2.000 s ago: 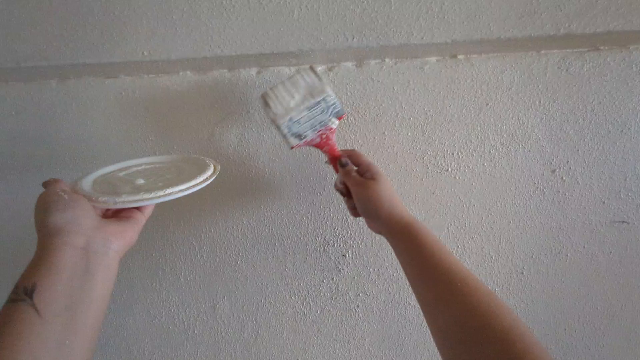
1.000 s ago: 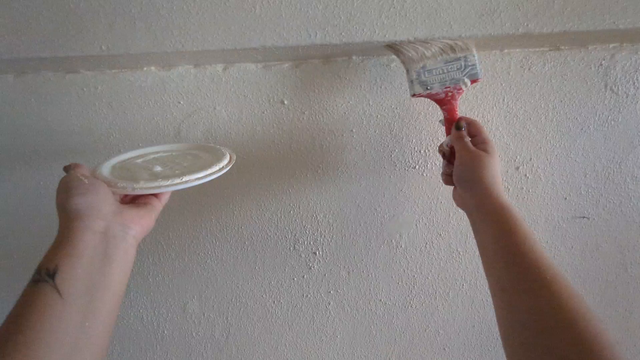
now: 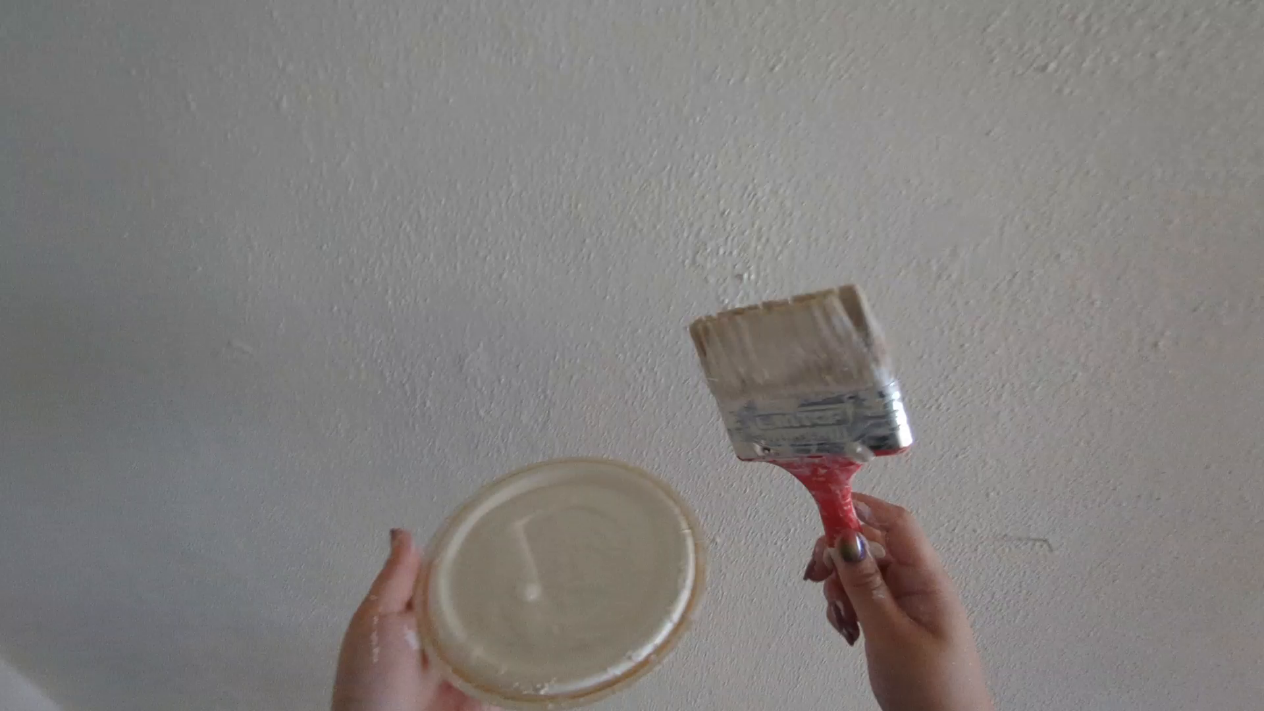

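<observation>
My left hand [image 3: 385, 632], at the lower centre-left, holds a round plastic lid [image 3: 568, 583] by its left and lower edge. The lid is tilted so that its paint-coated face shows. To its right, my right hand [image 3: 904, 592] grips a wide flat paintbrush [image 3: 810, 385] by its red handle. The brush's bristles point up and are coated with off-white paint, and paint is smeared over its metal ferrule. Behind both stands a rough-textured, off-white wall [image 3: 444, 276]. Whether the bristles touch the wall I cannot tell.
The textured wall fills nearly the whole view. A small scratch-like mark [image 3: 1027, 541] shows on it at the right. A pale, blurred shape [image 3: 25, 691] lies in the bottom left corner.
The view has shifted, and the wall's horizontal ledge is out of it. The brush has left that ledge, where it was one second ago. Lid and brush are closer together, and the lid's face shows more.
</observation>
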